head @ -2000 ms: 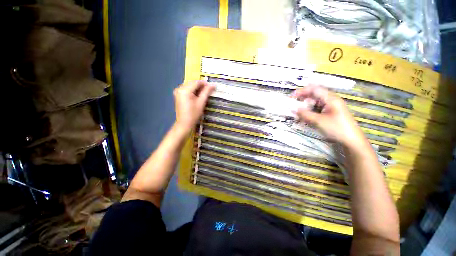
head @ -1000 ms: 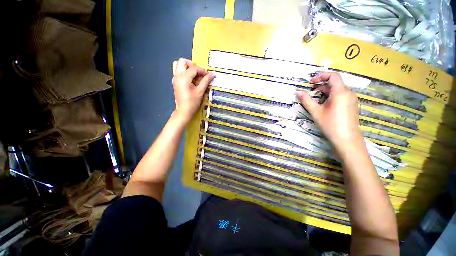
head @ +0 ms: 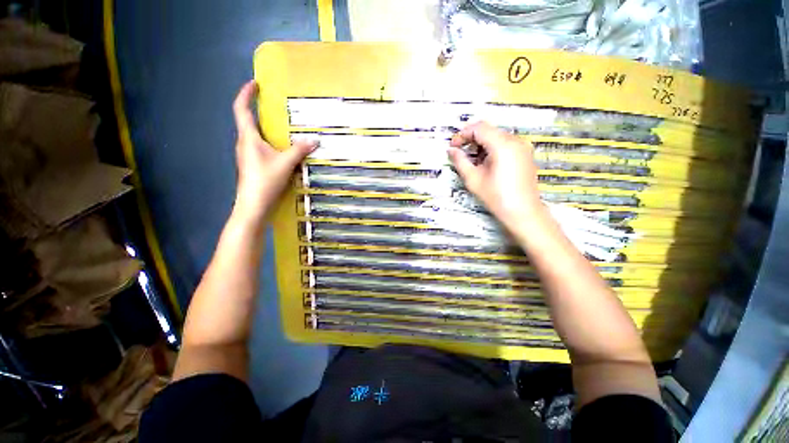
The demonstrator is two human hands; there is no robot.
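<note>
The yellow slotted template (head: 346, 73) lies in front of me, with a circled 1 and handwriting on its top edge. White strips fill part of the top two slots; the second strip (head: 372, 149) runs between my hands. My left hand (head: 268, 160) is at the template's left edge, thumb on the strip's left end, fingers spread along the board's edge. My right hand (head: 489, 160) pinches at the strip's right part; its fingertips are partly lost in glare. A loose strip bundle (head: 580, 229) lies on the lower slots, partly under my right forearm. The lower slots look grey.
A clear plastic bag of strips (head: 597, 26) lies beyond the template's top edge. Brown cut pieces (head: 52, 164) hang at the left. The dark floor (head: 208, 52) has yellow lines. A pale metallic edge (head: 774, 285) is at the far right.
The view has shifted, so the template appears further left and more level. My left hand has opened from a pinch to spread along the board's edge. My right hand remains at the second slot.
</note>
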